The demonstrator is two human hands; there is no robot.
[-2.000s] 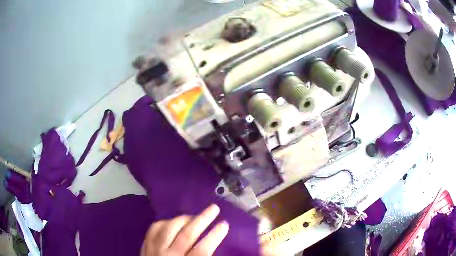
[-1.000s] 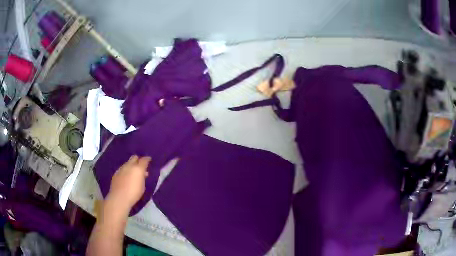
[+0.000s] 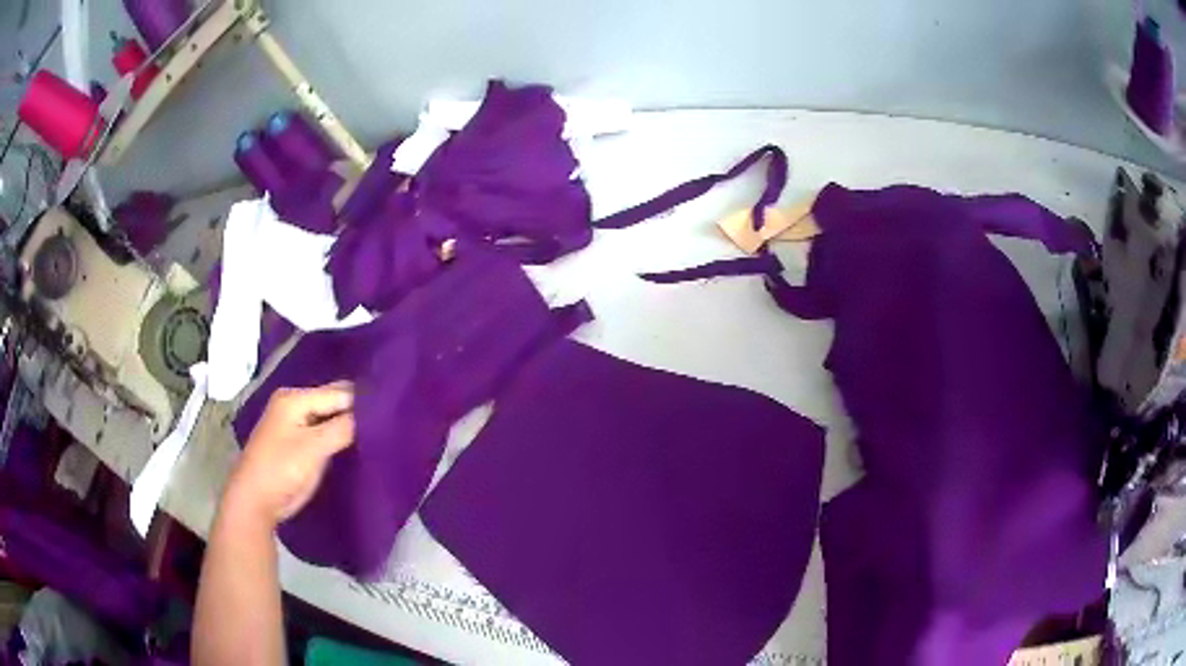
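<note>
My left hand [image 3: 289, 449] is at the left of the table. Its thumb and fingers are closed on the edge of a purple cut panel [image 3: 449, 338], which has a raised fold beside the fingers. A larger cut panel [image 3: 637, 501] lies flat at the centre. A long purple panel [image 3: 949, 377] lies at the right, reaching the overlock machine [image 3: 1145, 286], which is cut off by the picture's edge. My right hand is not in view.
Bunched purple pieces [image 3: 507, 176] and white scraps [image 3: 247, 299] lie at the back left. A thin purple strip [image 3: 702, 189] curls by a tan piece [image 3: 744, 232]. Another machine [image 3: 111, 312] and a pink thread cone [image 3: 59, 115] are at far left. A printed ruler [image 3: 455, 617] runs along the front edge.
The view has turned left, away from the overlock machine. The hand seen on cloth near the needle earlier is gone from there. My left hand now pinches the left panel and lifts a fold.
</note>
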